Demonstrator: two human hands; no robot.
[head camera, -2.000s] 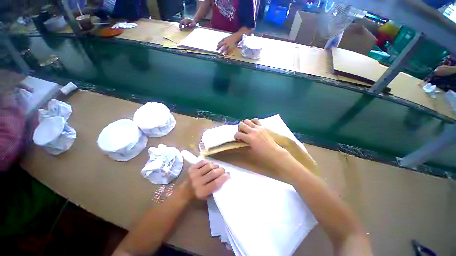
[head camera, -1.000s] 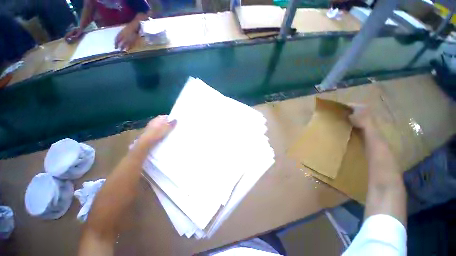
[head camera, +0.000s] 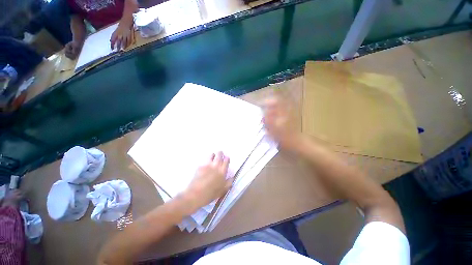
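A loose, fanned stack of white wrapping paper (head camera: 194, 129) lies on the cardboard-covered table in front of me. My left hand (head camera: 211, 178) rests on the lower part of the stack, fingers apart, not gripping anything. My right hand (head camera: 277, 116) is blurred at the stack's right corner; whether it pinches a sheet I cannot tell. Yellow-brown kraft paper sheets (head camera: 357, 114) lie flat to the right of the stack. Three wrapped white pieces (head camera: 111, 201) stand in a group left of the stack, one with its crumpled folds showing.
The green conveyor belt (head camera: 222, 57) runs beyond the table edge, with a grey metal post (head camera: 359, 31) at its near side. A person in a dark red shirt works across it on white sheets (head camera: 97, 47). A red checked sleeve (head camera: 11, 235) and another wrapped piece (head camera: 32, 226) are at far left.
My right hand has let go of the kraft sheets, now flat at right, and moved left to the stack. My left hand has moved from the stack's left edge onto its lower part.
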